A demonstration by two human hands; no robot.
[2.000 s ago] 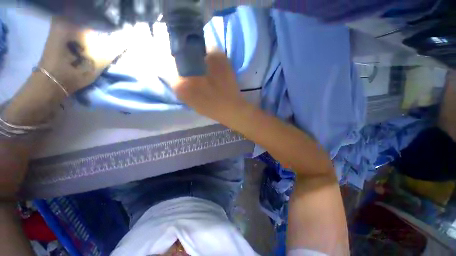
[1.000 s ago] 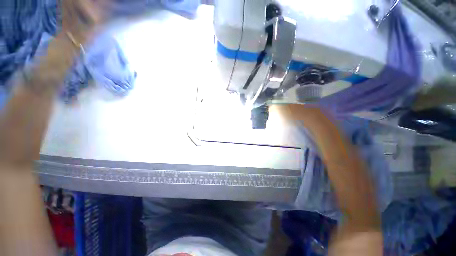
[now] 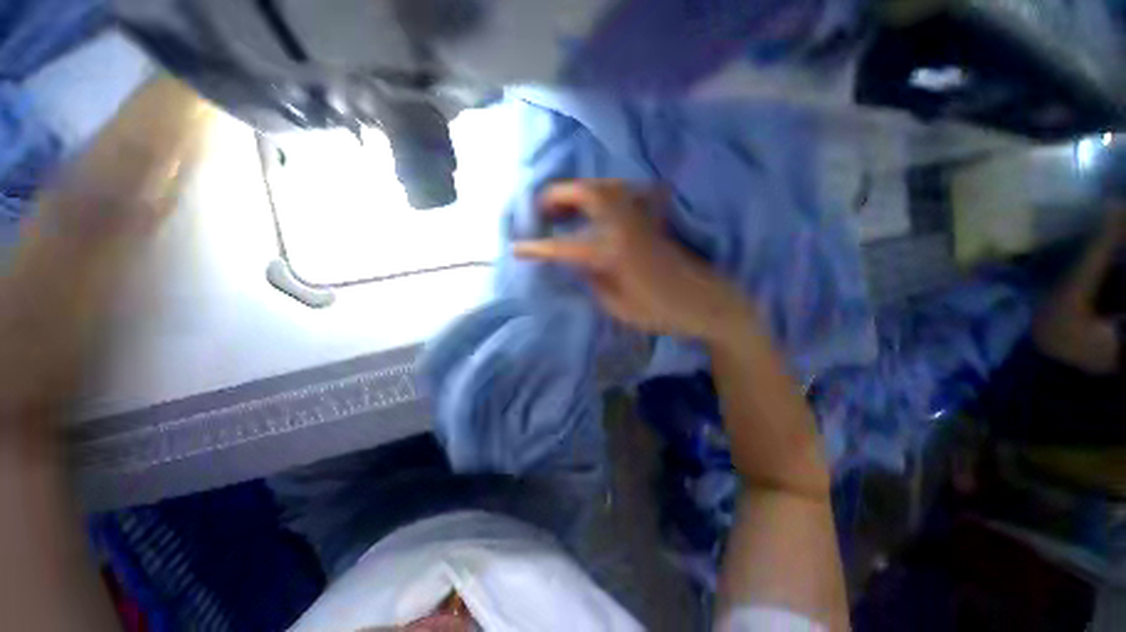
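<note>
Light-blue garment cloth (image 3: 519,383) lies bunched over the table's front edge, right of the machine bed plate (image 3: 371,222). More of it drapes in folds to the right. My right hand (image 3: 617,247) is over this cloth, with thumb and forefinger apart and no clear grip on it. My left hand (image 3: 167,142) is blurred at the upper left, partly hidden by the sewing machine head (image 3: 358,56); its fingers and anything in them cannot be made out. A dark grey cylinder (image 3: 426,161) hangs from the head. The needle area is lost in glare.
A ruler (image 3: 284,401) runs along the front edge. Blue cloth (image 3: 25,142) lies far left. A blue basket (image 3: 185,568) is at lower left. Piled blue pieces (image 3: 914,370) are below right. Another person's arm (image 3: 1087,303) shows at the far right.
The view has shifted. My right hand has come out from behind the machine head to over the cloth. Bunched cloth now lies across the front edge. My left hand is away from the left heap.
</note>
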